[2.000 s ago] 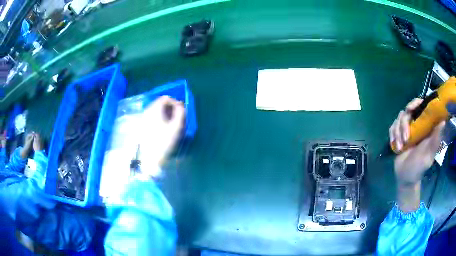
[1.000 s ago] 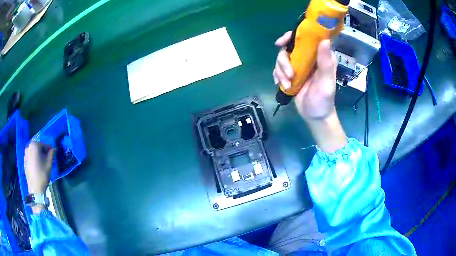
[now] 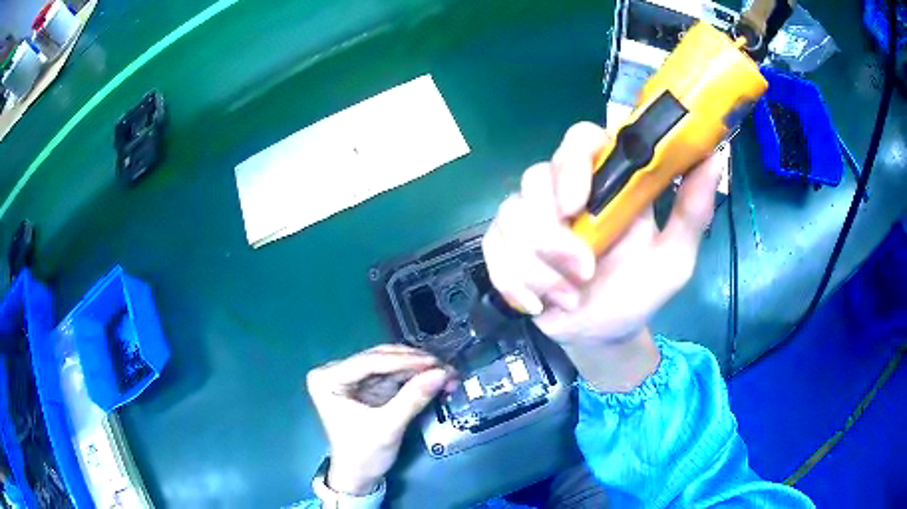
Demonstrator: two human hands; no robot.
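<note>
A black plastic housing (image 3: 428,310) lies in a flat dark fixture (image 3: 445,435) with a metal edge, on the green bench. My right hand (image 3: 587,254) grips the yellow-orange electric screwdriver (image 3: 671,129), tilted with its tip down over the middle of the housing. My left hand (image 3: 383,403) is at the housing's left side, with thumb and forefinger pinched together near the driver tip. A small dark thing seems to be between those fingertips, too small to make out. The right hand and driver hide the housing's upper right part.
A cream paper sheet (image 3: 353,159) lies beyond the fixture. A small blue bin (image 3: 119,338) and a longer blue bin (image 3: 35,388) stand at left. A screw feeder (image 3: 632,50) is partly behind the driver, with a blue bin (image 3: 801,129) beside it. Another housing (image 3: 139,136) stands at far left.
My left hand has moved from the small blue bin at left to the housing. My right hand has brought the driver down and left over the housing. The view has shifted since the oldest frame.
</note>
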